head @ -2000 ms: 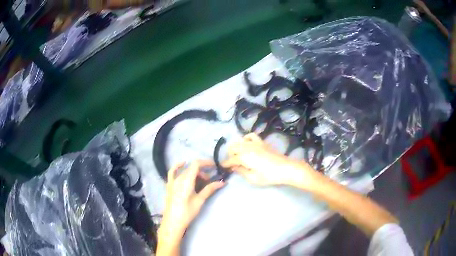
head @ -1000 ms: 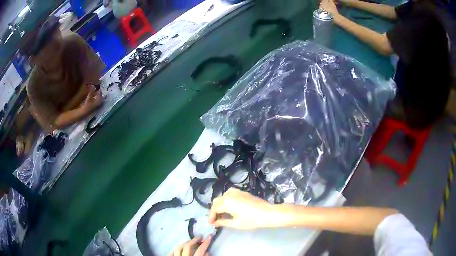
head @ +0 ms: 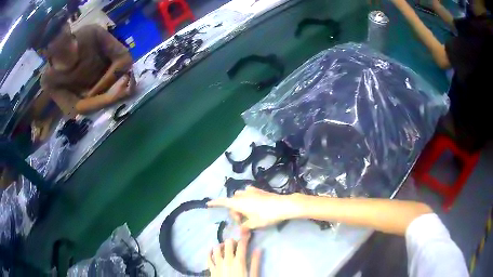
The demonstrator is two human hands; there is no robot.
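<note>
A black headband (head: pixel 168 238) lies as a large arc on the white work sheet (head: pixel 294 251). My right hand (head: pixel 259 207) reaches over the sheet, its index finger extended to the headband's upper end; whether it grips it cannot be told. My left hand (head: pixel 231 259) is at the bottom edge, partly cut off, fingers up, just below my right hand. A small black curved yoke (head: pixel 221 231) shows between the hands and the headband. Whether my left hand holds anything is hidden. Loose yokes (head: pixel 270 162) lie tangled beyond my right hand.
A large clear bag (head: pixel 357 119) covers black parts at the right. A crumpled bag (head: pixel 111 259) lies lower left. The green conveyor belt (head: pixel 162 157) carries headbands (head: pixel 257 64). A silver can (head: pixel 377 31) stands behind the bag. A person (head: pixel 86 65) sits across; another's arm is upper right.
The view has swung up and towards the belt. My right hand has moved from beside the small yoke to the headband's upper end. My left hand sits lower in the picture.
</note>
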